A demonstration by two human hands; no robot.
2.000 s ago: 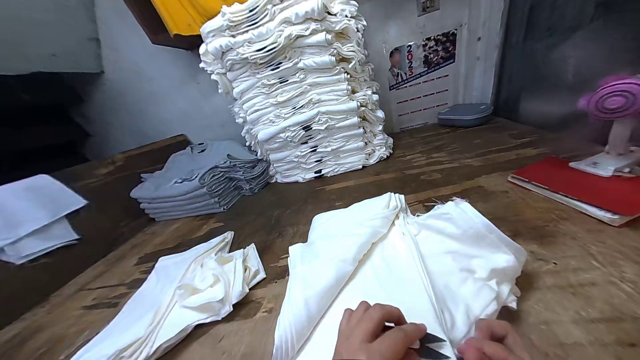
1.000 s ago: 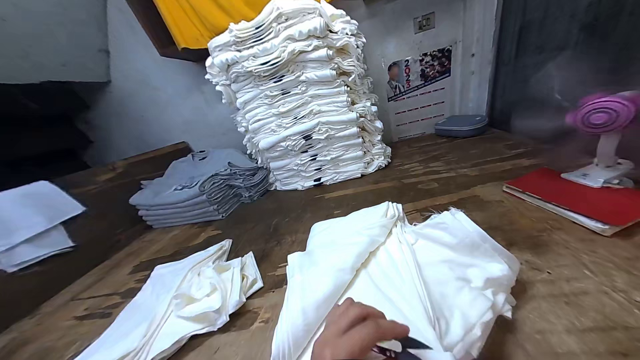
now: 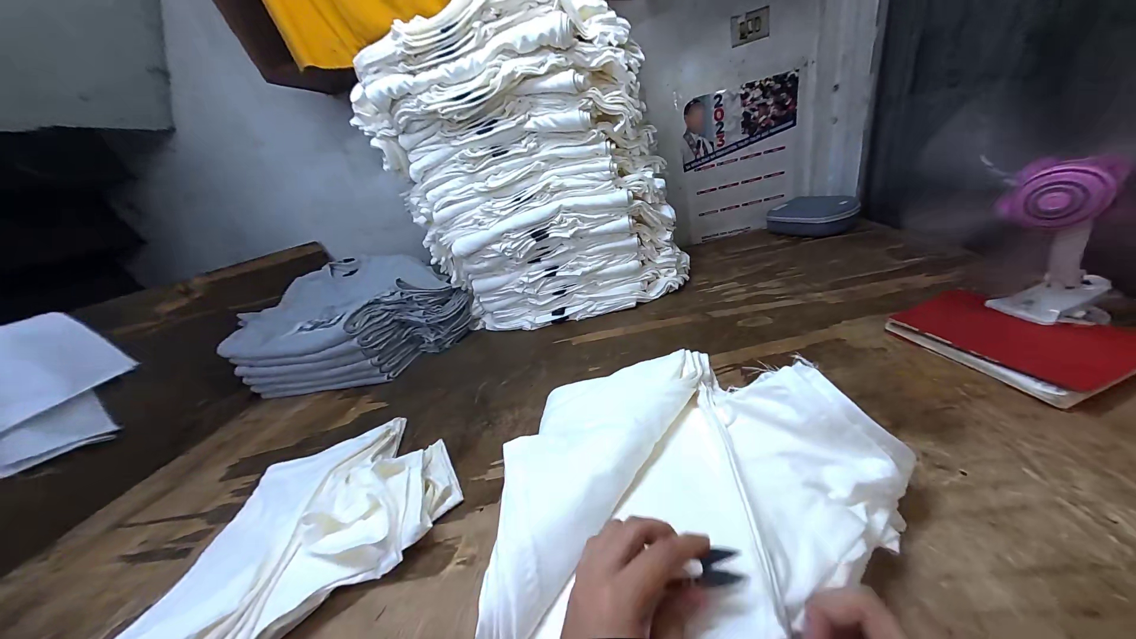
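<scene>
My left hand (image 3: 635, 572) is closed around small dark-bladed thread snips (image 3: 721, 570), their pointed blades showing apart beyond the fingers. It is over a folded white cloth piece (image 3: 590, 470), part of a layered white bundle. At the bottom edge, my right hand (image 3: 848, 614) is blurred and partly cut off, by the lower edge of the bundle's right part (image 3: 799, 453); whether it grips the fabric is unclear. Frayed threads stick out along the bundle's top edge. Left of it lies a crumpled white cloth piece (image 3: 355, 524).
Behind stands a tall stack of folded white garments (image 3: 541, 177), beside a low grey garment stack (image 3: 337, 328). White sheets (image 3: 53, 382) lie far left. At right a pink fan (image 3: 1056, 200) stands on a red folder (image 3: 1021, 342); a grey case (image 3: 812, 216) is against the wall.
My right hand, seen at the bundle two seconds ago and out of view one second ago, is back at the lower edge. My left hand keeps the snips over the white cloth.
</scene>
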